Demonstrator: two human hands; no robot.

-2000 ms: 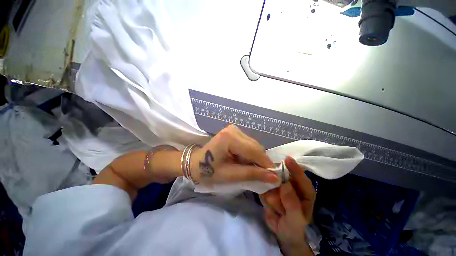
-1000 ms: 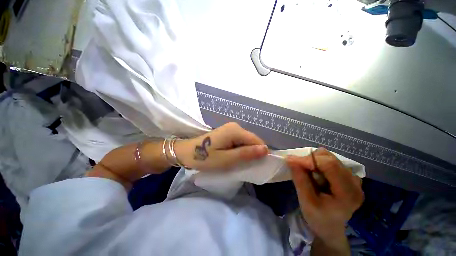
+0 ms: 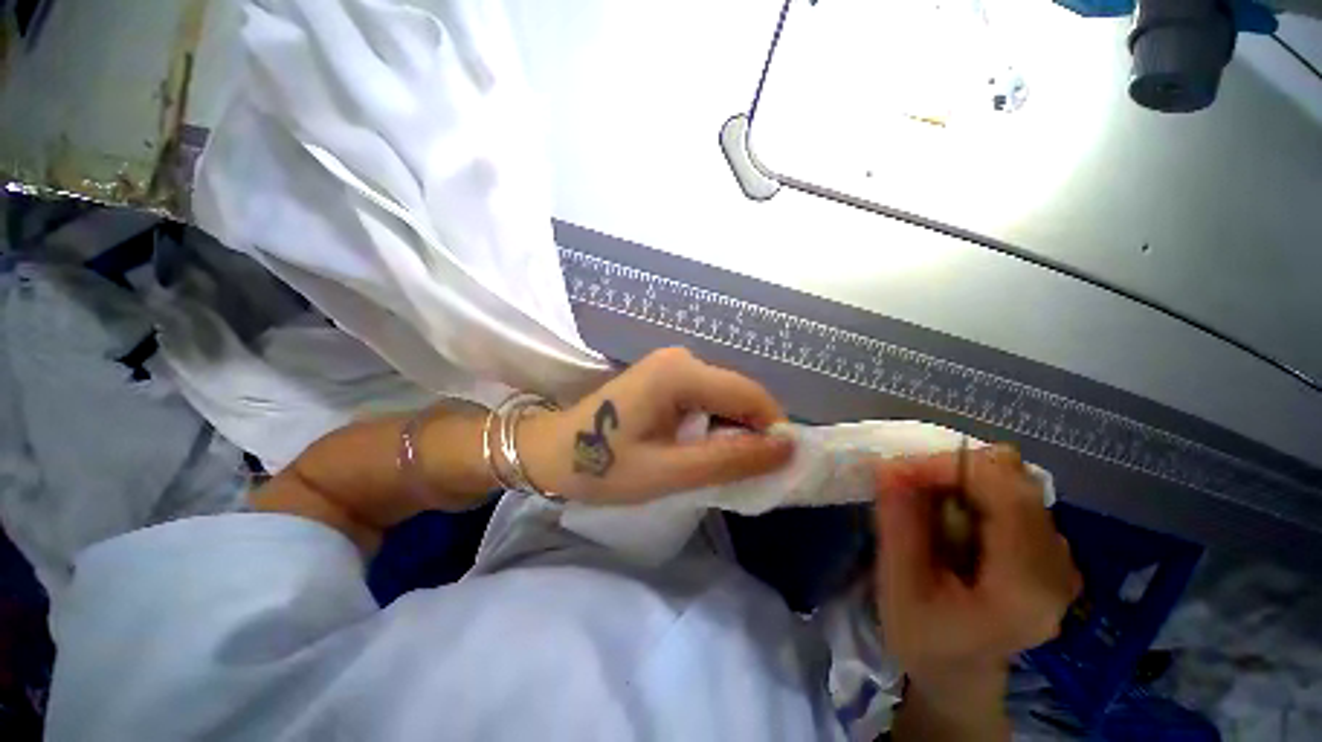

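Observation:
A narrow white collar or cuff piece [image 3: 829, 461] is stretched between my hands over the front edge of the table. My left hand [image 3: 653, 435] pinches it at its left part, with looser white cloth below the palm. My right hand [image 3: 979, 558], slightly blurred, is at its right part, fingers curled. A thin metal spike, likely the awl [image 3: 964, 461], stands up from the right fist; its handle is mostly hidden by the fingers. The shaped end of the piece shows beyond the right hand.
The white garment [image 3: 392, 203] lies in folds on the table at left and hangs over the edge. The edge ruler [image 3: 870, 360] runs along the table front. The machine bed plate [image 3: 928, 116] and dark grey lamp [image 3: 1182, 58] are upper right. White fabric piles [image 3: 73, 348] lie lower left.
My right hand has moved right along the piece, its spike now showing; both hands were together before. The strip is now drawn out flatter between them. The view has shifted slightly.

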